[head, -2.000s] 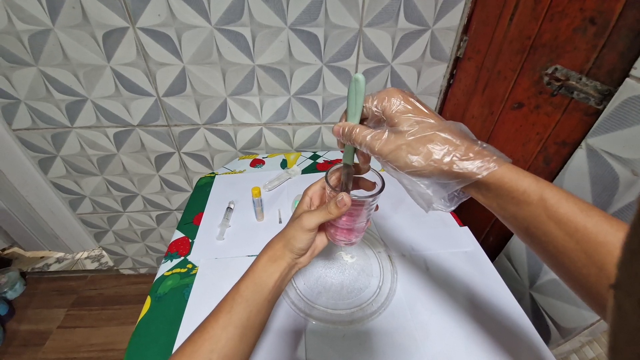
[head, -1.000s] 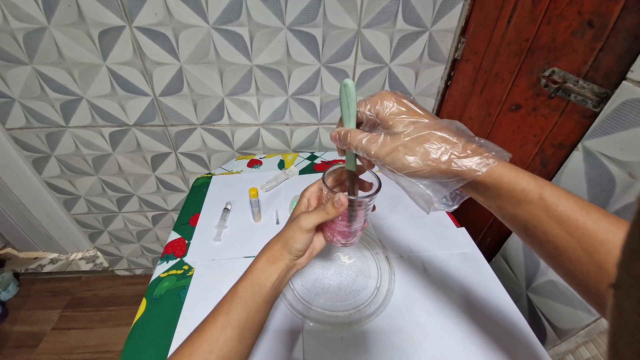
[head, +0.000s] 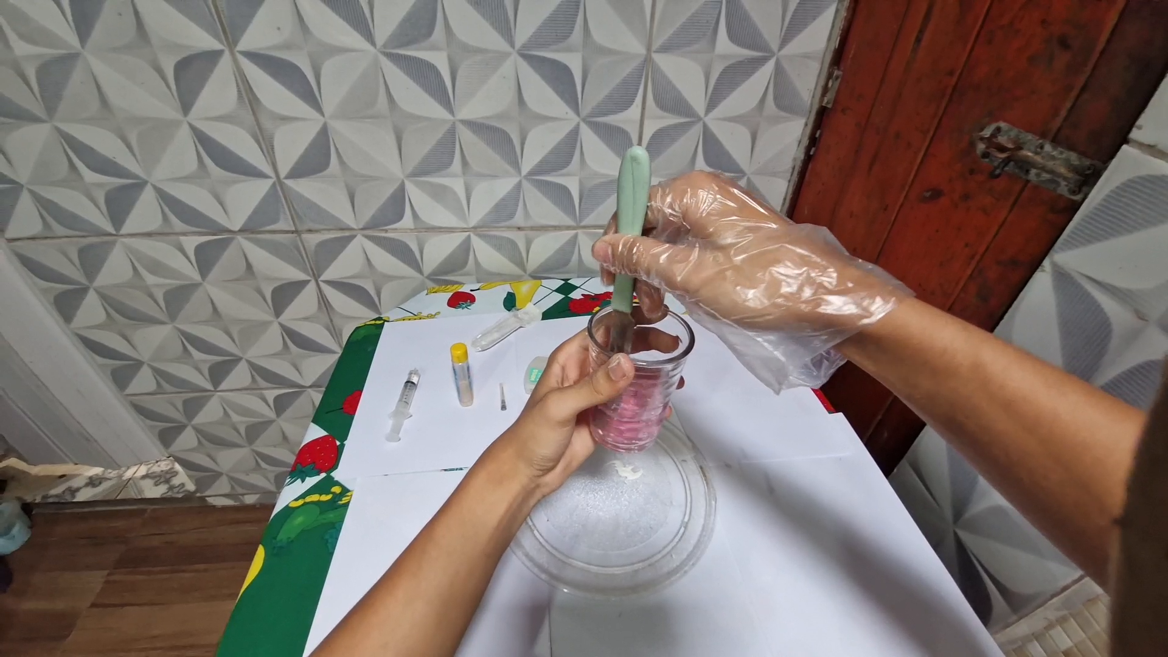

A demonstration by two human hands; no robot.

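Note:
My bare left hand (head: 570,406) holds a clear drinking glass (head: 641,383) with pink contents, raised above a round clear glass plate (head: 620,538). In my right hand (head: 721,246), which wears a loose transparent plastic glove, is a utensil with a pale green handle (head: 632,196), held upright between thumb and fingers. Its metal lower part goes down into the glass; the tip is hard to make out through the wall.
On the white paper (head: 411,511) at the left lie a syringe (head: 402,406), a small yellow-capped tube (head: 462,376), a needle-like piece (head: 503,397), a clear wrapped item (head: 505,328) and a small greenish container (head: 536,372). A tiled wall stands behind, a red wooden door (head: 922,137) at the right.
The green-handled utensil stands more upright than two seconds ago and has shifted slightly within the glass. Both hands keep the same holds.

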